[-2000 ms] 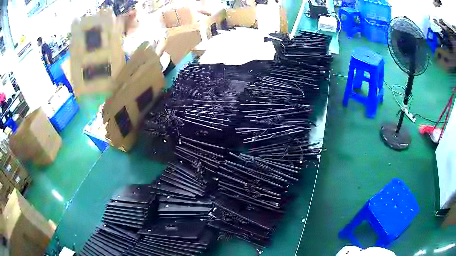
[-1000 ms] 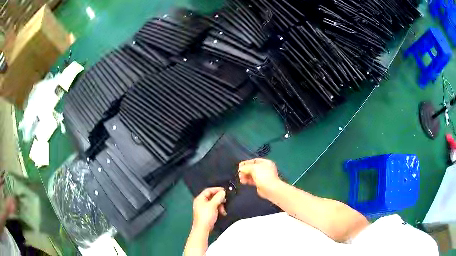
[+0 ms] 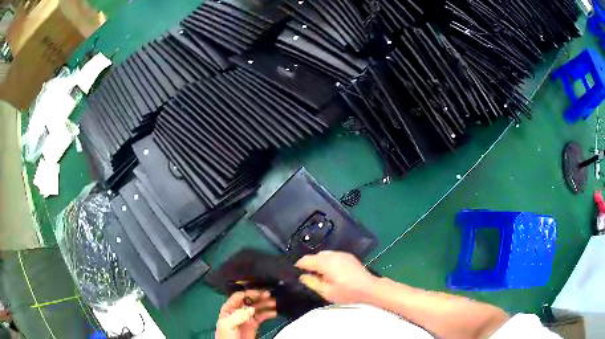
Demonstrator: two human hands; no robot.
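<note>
A black panel (image 3: 348,228) lies on the green mat in front of me, with a rounded black cable loop (image 3: 312,230) on its face. Below it is a dark bunch of cables (image 3: 255,268) with small orange and red tips, partly blurred. My right hand (image 3: 335,275) is on the right side of the bunch, fingers closed on it. My left hand (image 3: 247,312) is at its lower left, fingers curled at a thin black cable. What lies beneath the hands is hidden.
Fanned rows of black panels (image 3: 212,126) cover the bench beyond. A clear plastic bag (image 3: 96,248) and white scraps (image 3: 53,136) lie left. A small black mesh-like piece (image 3: 350,196) sits right of the panel. A blue stool (image 3: 504,248) and fan base (image 3: 574,169) stand right.
Both hands have moved down toward me, off the panel. The panel's face and cable loop now show, and a dark cable bunch is now at my hands.
</note>
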